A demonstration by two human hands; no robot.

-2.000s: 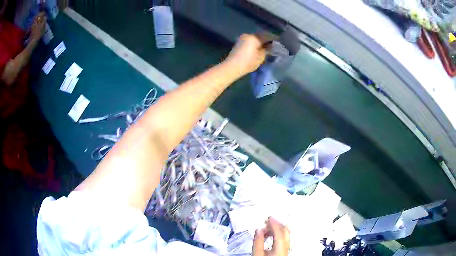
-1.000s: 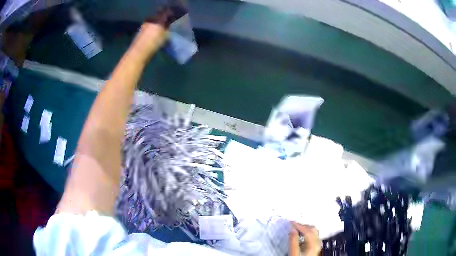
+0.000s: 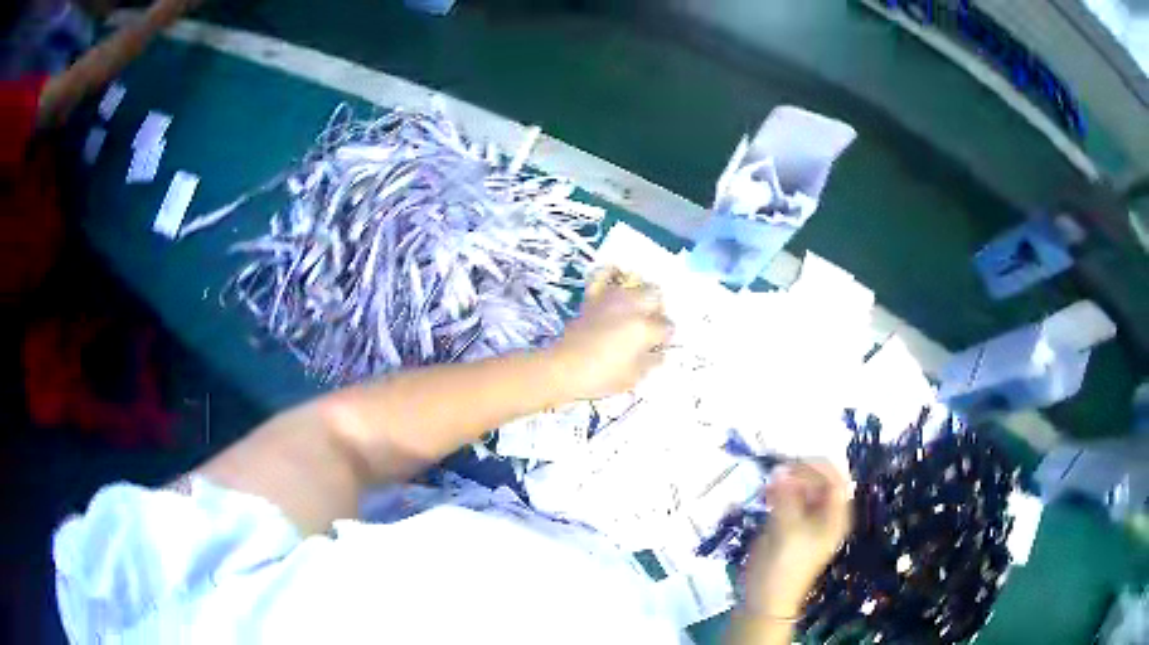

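My left hand is over the left edge of the bright heap of white leaflets, beside the tangled silver-grey straps. Its fingers point down, and whether they grip a leaflet is hidden. My right hand is blurred at the left edge of the dark heap of black accessories. A small dark piece shows at its pinched fingertips, and more dark pieces lie left of the hand. An open pale blue-white box with white contents stands beyond the leaflets, at the rail.
More boxes are at the right, one lying with its flap open and another on the dark green belt. A pale rail separates bench and belt. Small white cards lie far left. A person's arm and red clothing show at upper left.
My left hand has come back from above the belt to the leaflets and no longer holds a box. My right hand has moved slightly up and right to the black heap. The view has shifted.
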